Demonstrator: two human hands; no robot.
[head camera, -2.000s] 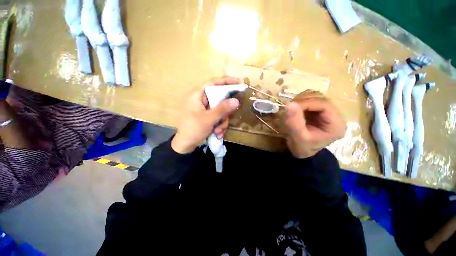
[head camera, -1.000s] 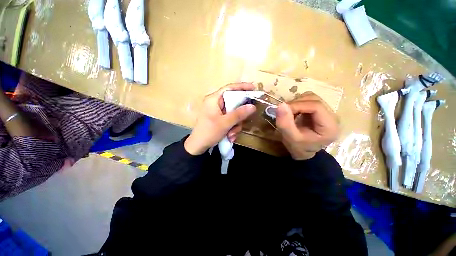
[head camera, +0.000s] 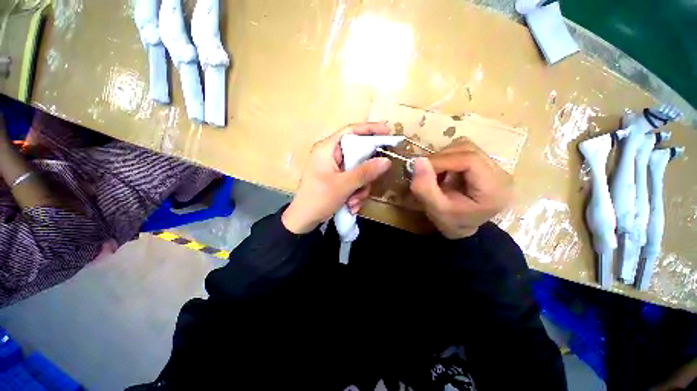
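Note:
My left hand (head camera: 329, 183) is shut on a pale grey-white leg-shaped part (head camera: 357, 153). Its wide end shows above the fist, and its narrow stem points down toward my body. My right hand (head camera: 462, 187) pinches a thin pale stick (head camera: 393, 154) between thumb and fingertips. The stick's tip is at the wide end, near my left thumb; whether it touches cannot be told. Another thin tan stick shows by the right fingertips. The small oval dish is mostly hidden behind the right fingertips. A stained cardboard pad (head camera: 489, 137) lies under both hands.
Three leg parts (head camera: 181, 65) lie at the upper left. Several more (head camera: 627, 202) lie at the right, some with dark bands. A pale piece (head camera: 552, 32) lies near the green belt (head camera: 642, 34). A seated person in a patterned garment (head camera: 99, 183) is at the left.
Over the last second, my right hand has moved slightly left and the stick is nearer my left thumb. Since two seconds ago, the bench view has shifted and the stick has moved to the held part.

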